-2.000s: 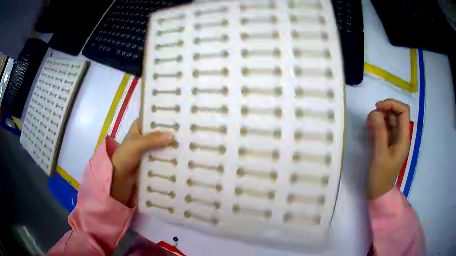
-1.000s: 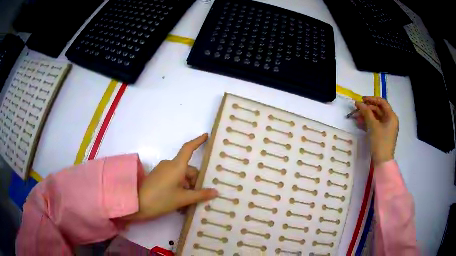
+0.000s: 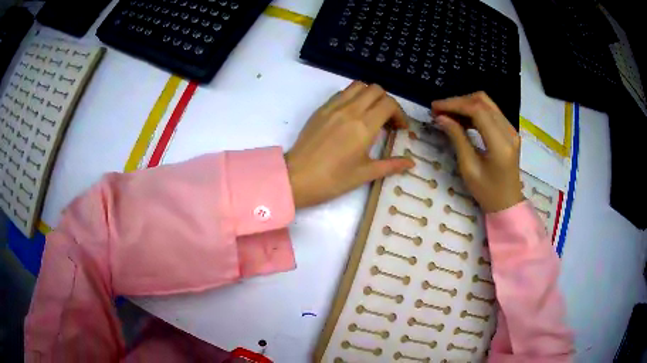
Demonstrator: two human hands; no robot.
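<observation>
The white fixture board (image 3: 418, 248) with tan edge and dumbbell cutouts lies on the bench, its far end between my hands. The cutouts that show look tan. My left hand (image 3: 347, 142) rests at the board's far left corner, its fingers apart, the thumb on the board's face. My right hand (image 3: 486, 145) is bent over the far end, thumb and index finger close together. A small dark, blurred item shows at its fingertips; I cannot tell what it is. The right sleeve hides part of the board.
Black parts trays with shiny round spots lie beyond the board (image 3: 418, 49) and at the upper left (image 3: 188, 32). More black trays (image 3: 567, 57) are at the upper right. Another fixture board (image 3: 42, 120) lies at the far left. Yellow, red and blue tape lines cross the bench (image 3: 284, 234).
The board, held up two seconds ago, now lies flat. In the last second my left hand moved up to its far left corner, and my right hand moved left over its far end.
</observation>
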